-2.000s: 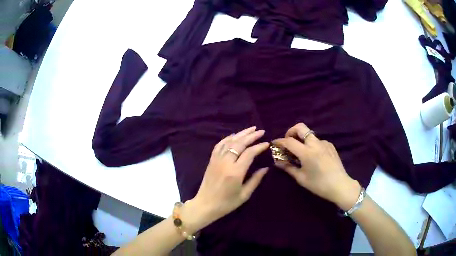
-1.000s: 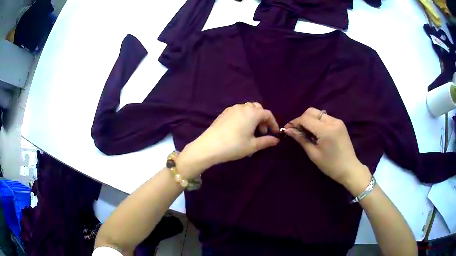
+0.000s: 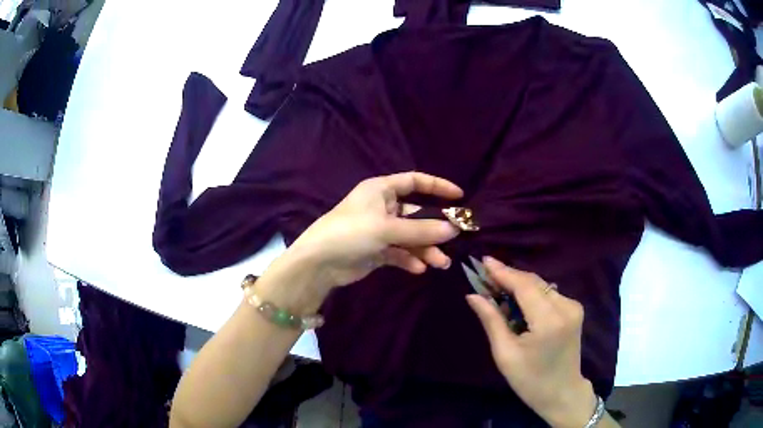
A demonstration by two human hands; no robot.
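Observation:
A dark purple long-sleeved V-neck top [image 3: 468,334] lies spread on the white table [image 3: 109,159]. A gold metal ornament [image 3: 461,219] sits at the bottom of the V-neck. My left hand [image 3: 368,226] pinches the top beside the ornament, its thumb touching the ornament's edge. My right hand [image 3: 535,334] holds thread snips [image 3: 481,280], their two pointed blades apart and aimed up toward the ornament from just below it. Part of the snips is hidden in my right hand. No loose thread can be made out.
Another purple garment [image 3: 284,42] lies at the table's far side. A white thread cone [image 3: 741,115] stands at the right edge. A purple pile [image 3: 125,359] hangs at lower left beside a blue bag or crate [image 3: 46,368]. Dark cloth lies at the upper right.
My right hand has let go of the ornament area and moved down, with snips now showing. My left hand has turned and holds beside the ornament. The view has shifted slightly.

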